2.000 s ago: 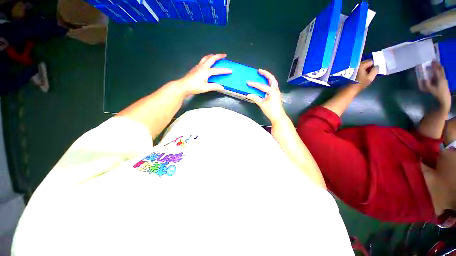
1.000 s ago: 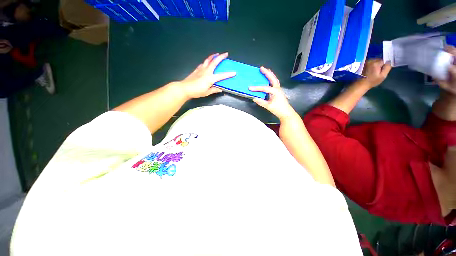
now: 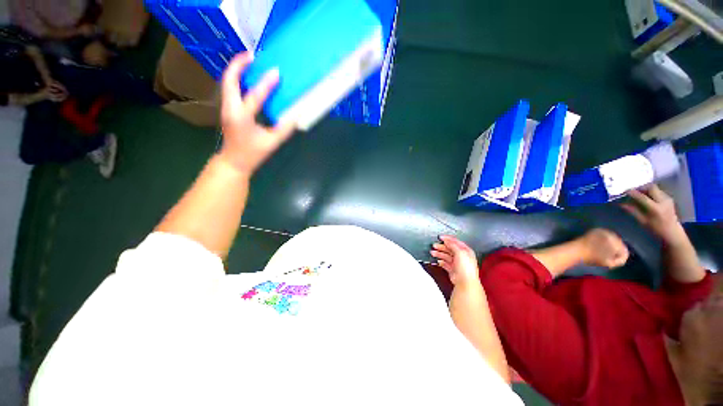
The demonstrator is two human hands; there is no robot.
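My left hand (image 3: 252, 119) grips one end of a blue closed carton (image 3: 321, 55) with a white side panel. The carton is blurred, tilted and held over or in front of the stack of finished cartons (image 3: 198, 36) at the upper left; whether they touch I cannot tell. My right hand (image 3: 457, 258) is empty at the bench's near edge, fingers slightly curled and apart. Two open cartons (image 3: 501, 158) stand side by side right of centre on the green bench mat (image 3: 428, 95), blue lids upright.
A person in red (image 3: 587, 341) on the right holds a blue and white carton (image 3: 626, 176). Pale rails (image 3: 690, 115) stand at the upper right. A brown carton (image 3: 189, 87) is beyond the bench's left end, with other people at the far upper left.
The blue carton, earlier between both hands at centre, has moved up and left in my left hand. My right hand has let go and moved down. The view has shifted, so the bench things appear lower.
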